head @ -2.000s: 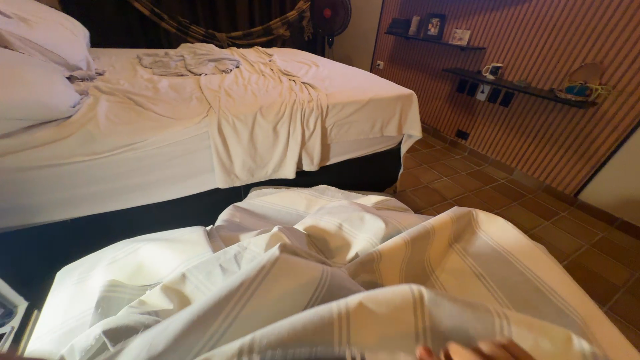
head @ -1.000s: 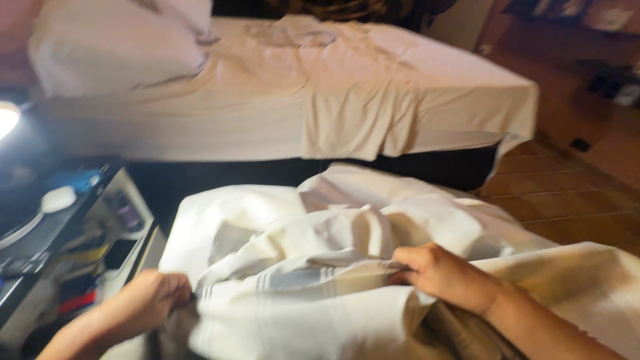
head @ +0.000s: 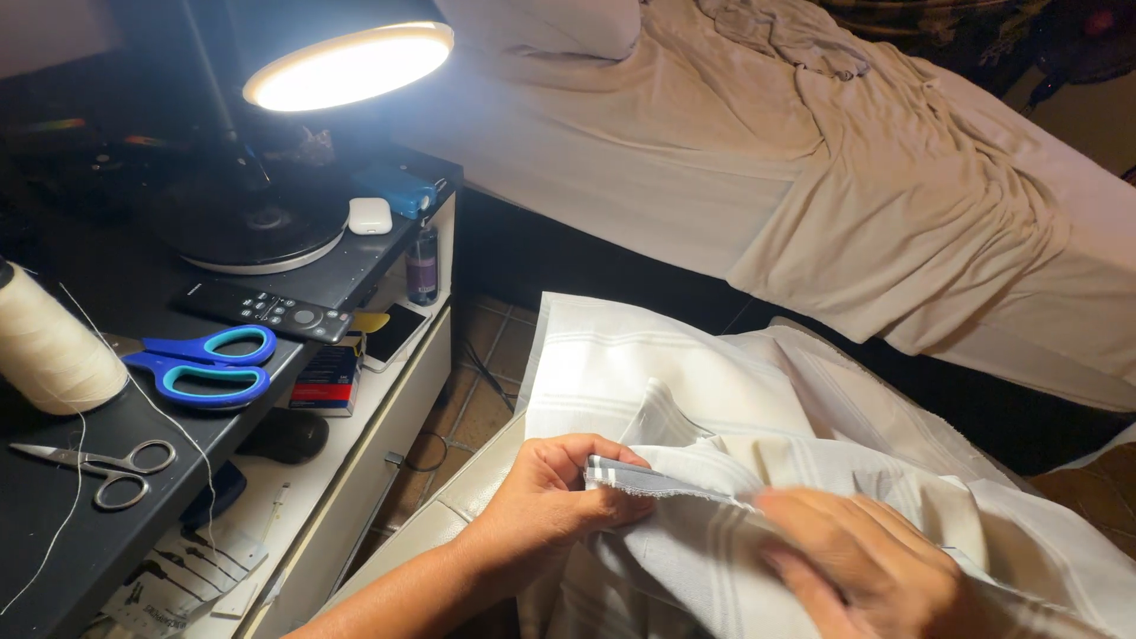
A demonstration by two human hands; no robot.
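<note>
White fabric with grey stripes (head: 674, 355) lies in folds in front of me. My left hand (head: 568, 488) pinches a corner of it between thumb and fingers, where a raw, frayed edge shows. My right hand (head: 852, 555), blurred, is at the same edge a little to the right, its thumb and fingers around the cloth. On the black nightstand top (head: 80, 266) at the left are blue-handled scissors (head: 209, 364), small metal scissors (head: 106, 466) and a cone of cream thread (head: 53, 346), with loose thread trailing over the nightstand's edge.
A lit lamp (head: 351, 67) stands over the nightstand, near a remote control (head: 266, 311) and a white earbud case (head: 369, 216). The shelf below holds a phone (head: 395, 335), a box (head: 328, 377) and a dark mouse (head: 288, 435). A bed with rumpled sheets (head: 887, 204) stands beyond.
The view has swung left to the nightstand. My hands, apart on the fabric one second ago, are now closer together at its edge.
</note>
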